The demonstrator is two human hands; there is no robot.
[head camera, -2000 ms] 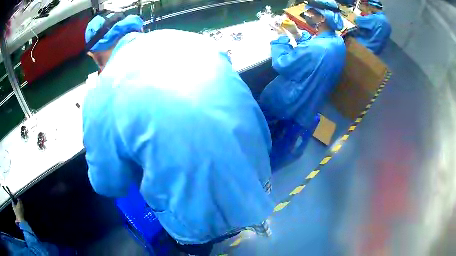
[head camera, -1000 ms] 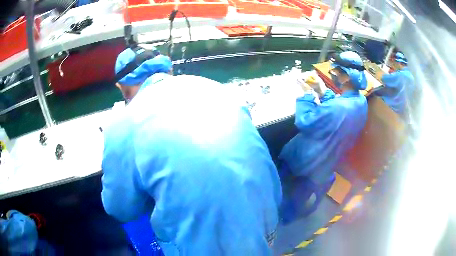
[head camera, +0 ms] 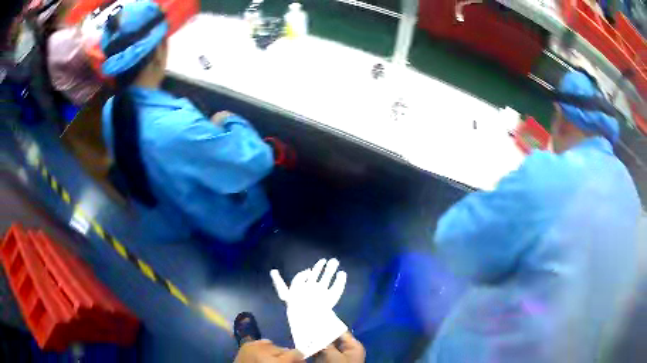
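A white glove (head camera: 316, 305) is upright at the bottom centre, its fingers spread and pointing up. My left hand (head camera: 268, 352), bare and cut off by the bottom edge, holds the left side of its cuff. My right hand (head camera: 343, 349), also bare and cut off, holds the right side of the cuff.
A seated person in blue (head camera: 184, 156) is at left, another (head camera: 546, 241) at right. The white bench (head camera: 312, 96) crosses behind, bearing bottles (head camera: 295, 21), small dark units (head camera: 378, 71) and a red bin (head camera: 532, 135). Red trays (head camera: 60, 291) are stacked at lower left.
The view has swung left along the bench. My hands and the white glove have come into view at the bottom. The nearer person in blue now shows at the right.
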